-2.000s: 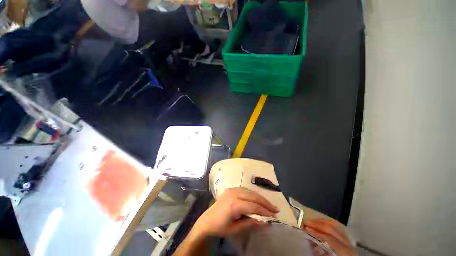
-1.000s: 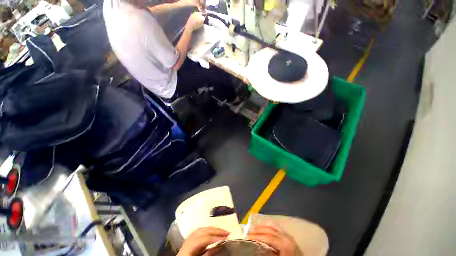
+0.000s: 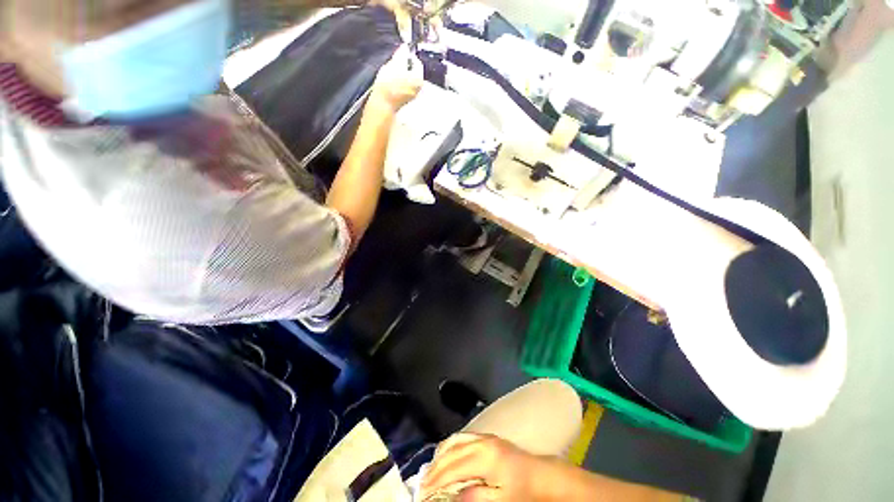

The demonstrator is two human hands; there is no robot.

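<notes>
An off-white to beige sewn panel [image 3: 333, 469] is at the bottom edge, with a small dark patch on its left part. A rounded beige part [image 3: 537, 417] stands up behind my hand. It appears to belong to the same piece, but my hand hides the join. My right hand [image 3: 482, 469] comes in from the lower right, its fingers closed on the panel's middle edge. The panel's lower part is cut off by the picture's edge. My left hand is not in view.
A masked person [image 3: 186, 206] sits at a sewing machine table [image 3: 627, 240] ahead. A white disc [image 3: 819, 392] with a black tape roll overhangs a green crate [image 3: 559, 328] holding dark pieces. Dark blue sewn pieces [image 3: 167, 412] lie at lower left.
The view has moved forward, closer to the seated person and machine table. The panel has moved lower in the picture. My left hand has gone out of view.
</notes>
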